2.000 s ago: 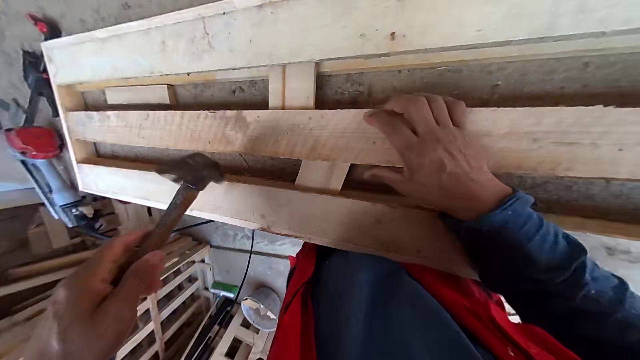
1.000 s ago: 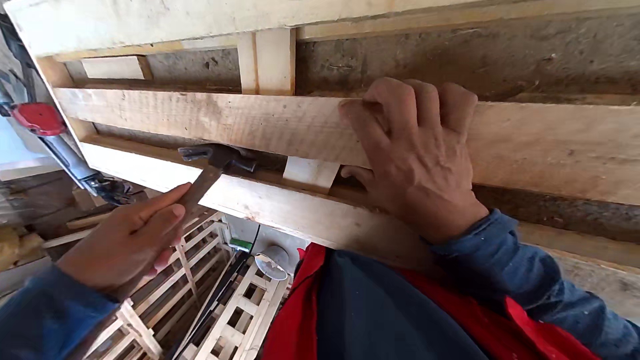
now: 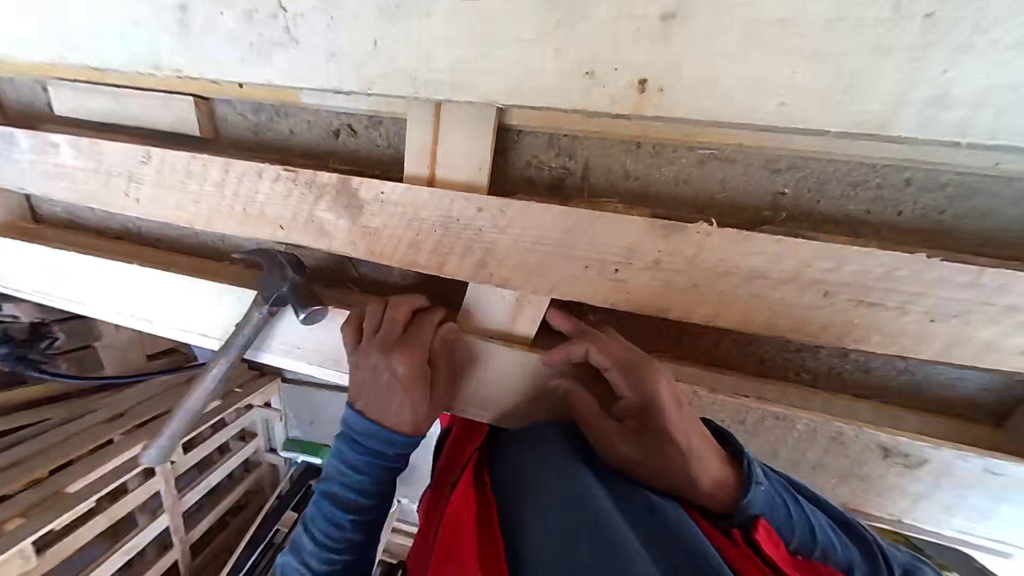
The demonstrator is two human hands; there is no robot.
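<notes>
A claw hammer rests with its head over the near wooden board of a frame, its handle sticking out past the edge. Just right of it, my left hand curls its fingers over the inner edge of that board. My right hand is at the same board farther right, fingers spread and bent, holding nothing. Between the hands, a short wooden crosspiece shows under the long middle plank. Another crosspiece lies beyond the plank. Part of each palm is hidden.
A wide pale board runs along the far side. A short block sits in the far gap at left. Slatted wooden crates stand below at left, near a dark cable and a green object.
My left hand has let go of the hammer, which now rests on the near board, and holds that board's edge. My right hand has moved from the middle plank to the near board.
</notes>
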